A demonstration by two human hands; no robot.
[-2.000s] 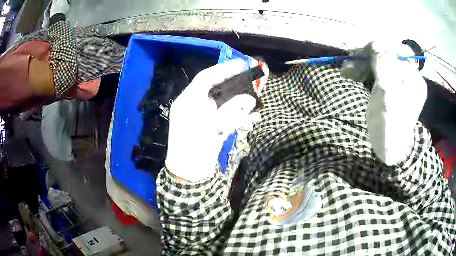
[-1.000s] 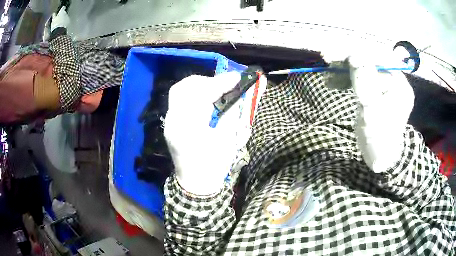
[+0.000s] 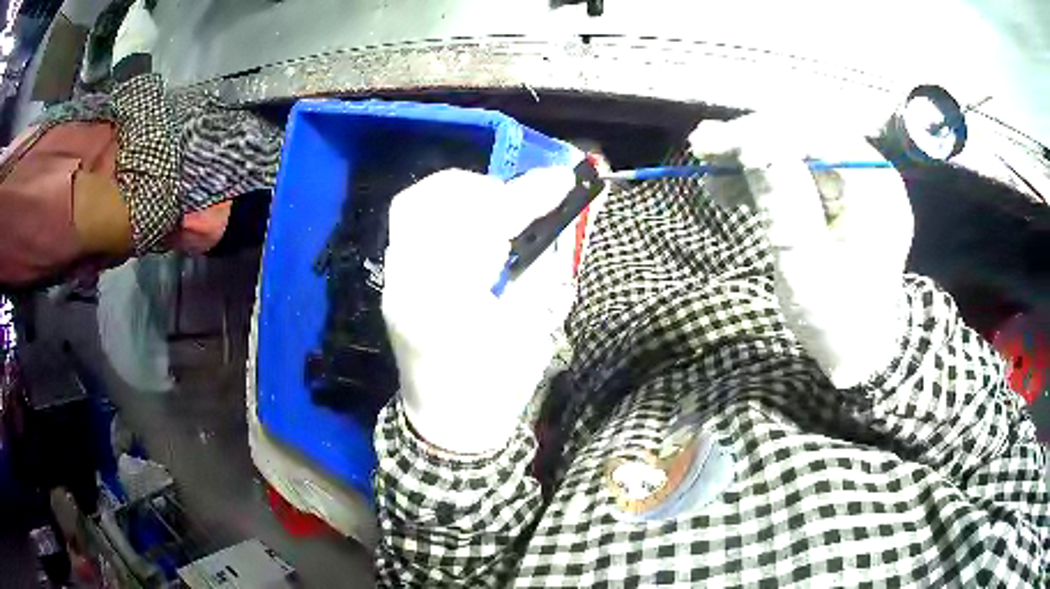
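My left hand (image 3: 461, 311), in a white glove, holds a small black bracket (image 3: 555, 221) over the right rim of the blue bin (image 3: 302, 265). My right hand (image 3: 831, 247), in a white glove with greyish fingertips, holds a thin blue brush (image 3: 674, 171) level. The brush tip points left and is at the bracket's upper end; whether it touches is hard to tell. A small blue bit shows at the bracket's lower end. Loose black parts (image 3: 348, 334) lie in the bin, partly hidden behind my left hand.
The pale worktable's worn edge (image 3: 461, 71) runs across the top. A round dark-rimmed pot (image 3: 933, 124) stands at the table edge, right. Another person (image 3: 144, 173) in checked sleeves is at the left. A white box (image 3: 240, 570) and other clutter lie lower left.
My right hand has moved left with the brush, and its tip has come to the bracket. The bracket has turned in my left hand from nearly level to a steep slant. The pot is now uncovered.
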